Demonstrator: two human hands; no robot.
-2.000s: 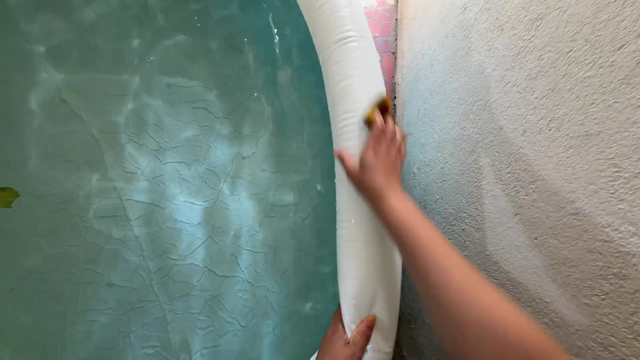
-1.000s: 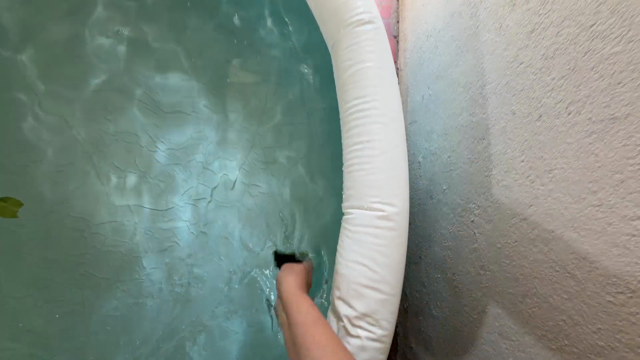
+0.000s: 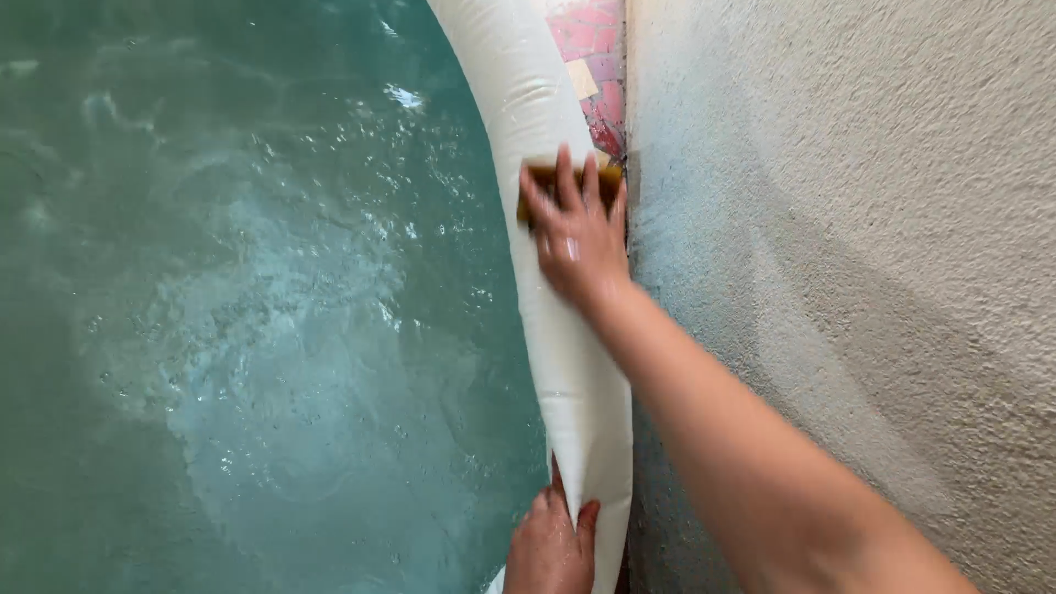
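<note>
A white inflatable pool rim (image 3: 569, 412) curves from the top centre down to the bottom. My right hand (image 3: 582, 231) presses a yellow and dark sponge (image 3: 610, 177) flat on the rim's outer part, its fingers spread over it. Near the bottom edge, my left hand (image 3: 551, 540) grips the same rim, thumb on top and fingers on the water side, pinching a fold in it. Part of the left fingers is hidden by the rim.
Rippled greenish water (image 3: 289, 330) fills the pool on the left. A rough plastered wall (image 3: 866, 206) stands close along the right of the rim. Pink mosaic tiles (image 3: 590, 37) show between rim and wall at the top.
One second ago a hand held a dark thing at the water and no hand was on the rim. Now the sponge is on the rim and the left hand grips the rim lower down.
</note>
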